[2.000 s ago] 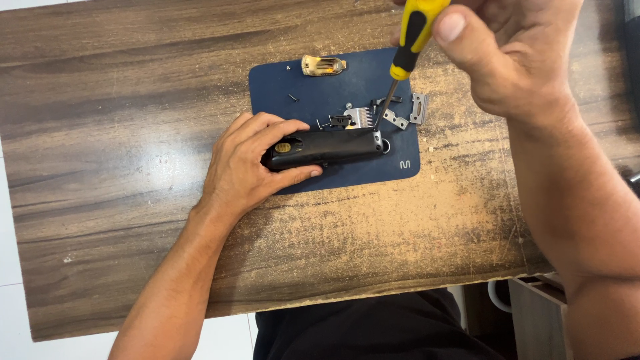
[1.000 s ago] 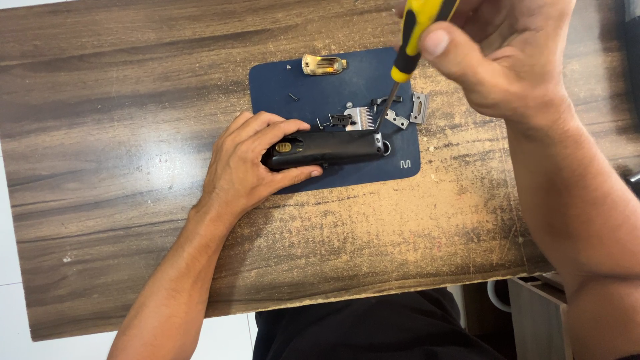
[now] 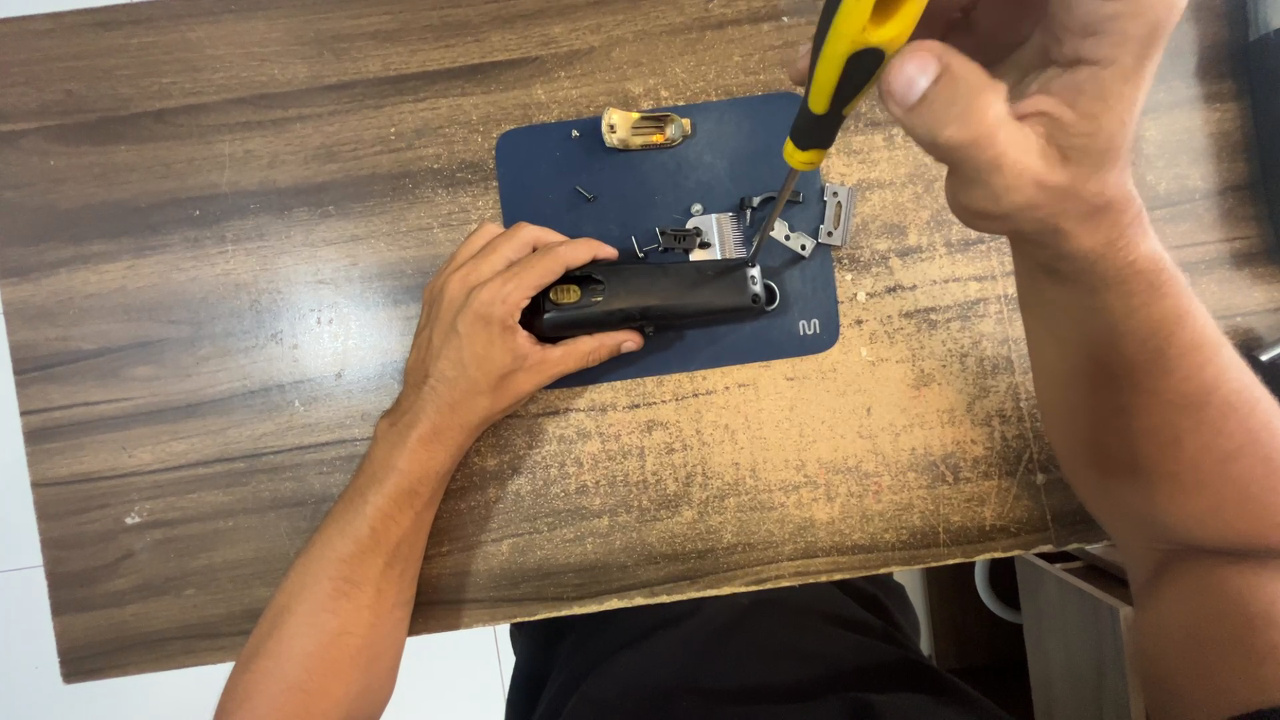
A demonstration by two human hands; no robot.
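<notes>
A black hair clipper body (image 3: 670,298) lies on a dark blue mat (image 3: 540,190), its gold switch toward the left. My left hand (image 3: 490,310) grips its left end, fingers above and thumb below. My right hand (image 3: 1010,110) holds a yellow and black screwdriver (image 3: 850,75) at a slant; its tip meets the upper corner of the clipper's right end. Just above the body are a toothed clipper blade (image 3: 722,237), a black plastic part (image 3: 679,239), a curved black lever (image 3: 772,200), a flat metal plate (image 3: 793,239) and small screws.
A gold clipper cover piece (image 3: 645,129) rests at the mat's top edge, with a loose screw (image 3: 585,194) below it. Another slotted metal blade part (image 3: 836,215) straddles the mat's right edge. The wooden table (image 3: 250,400) has a worn front edge, and an open drawer (image 3: 1080,620) sits below right.
</notes>
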